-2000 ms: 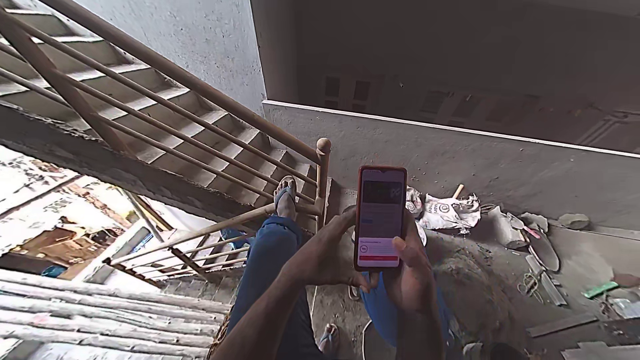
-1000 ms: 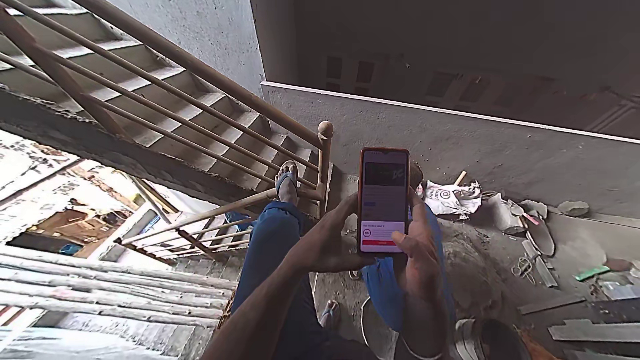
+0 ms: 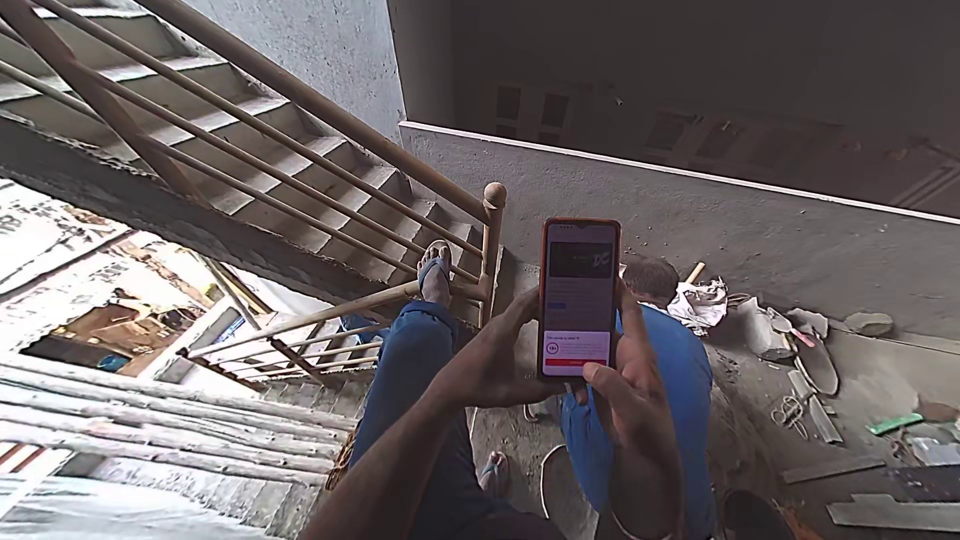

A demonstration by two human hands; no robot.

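A smartphone in an orange-red case [image 3: 578,300] is held upright near the middle of the view, its lit screen facing me. My left hand [image 3: 499,364] grips its lower left edge and reaches beneath it. My right hand [image 3: 634,382] wraps the lower right side, with the thumb over the bottom of the screen by a red bar. Below the phone, one of my feet in a blue flip-flop [image 3: 435,274] rests on the metal railing. A person in blue [image 3: 679,382] is lower down behind my right hand, with the head partly hidden by the phone.
A metal railing [image 3: 315,97] runs along concrete stairs [image 3: 262,142] at the upper left. Wooden poles [image 3: 165,420] lie at the lower left. On the floor at the right are a white sack [image 3: 697,304], a green object [image 3: 894,424], boards [image 3: 892,516] and rubble beside a grey wall.
The person in blue below has shifted, and more of the head and back now shows beside the phone. Both of my hands still hold the phone.
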